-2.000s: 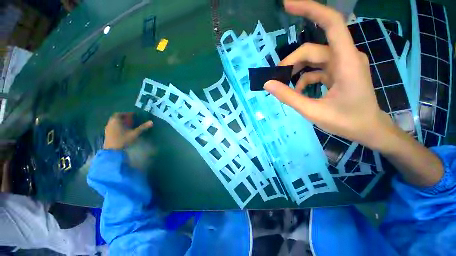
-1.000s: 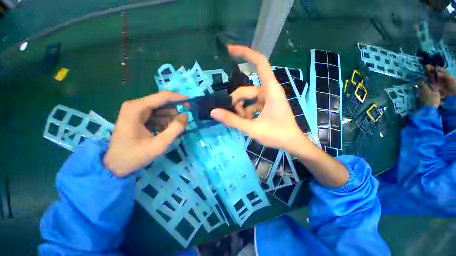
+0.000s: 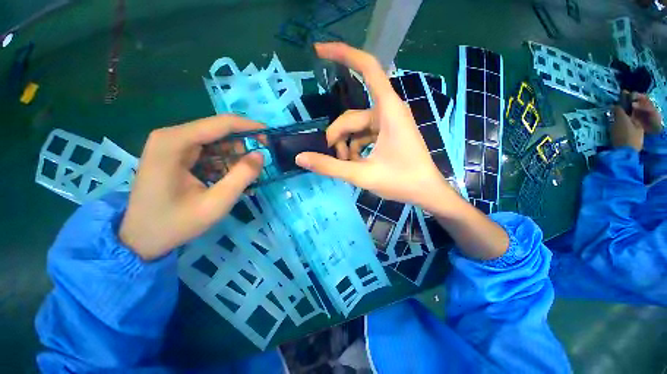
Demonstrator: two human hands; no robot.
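Observation:
My left hand (image 3: 194,179) holds a thin dark plastic frame (image 3: 281,126) by its left end, between thumb and fingers. My right hand (image 3: 387,142) pinches a black rectangular pad (image 3: 296,148) between thumb and fingers at the frame's right part. The pad lies against or over the frame opening; whether it is stuck cannot be told. Light blue empty liner sheets (image 3: 322,234) with square holes are heaped below both hands. The left fingertips partly hide the frame's left end.
Loaded sheets with black squares (image 3: 483,124) lie right of the heap. Yellow-edged frames (image 3: 528,117) and dark frames (image 3: 540,172) lie further right. A grey post (image 3: 395,33) stands behind. A yellow piece (image 3: 29,93) is far left. Another person's hands (image 3: 635,124) work at the right edge.
Two seconds ago my left hand was empty at the left; it came in holding the frame to the pad in my right hand. Since one second ago both hands have moved slightly left.

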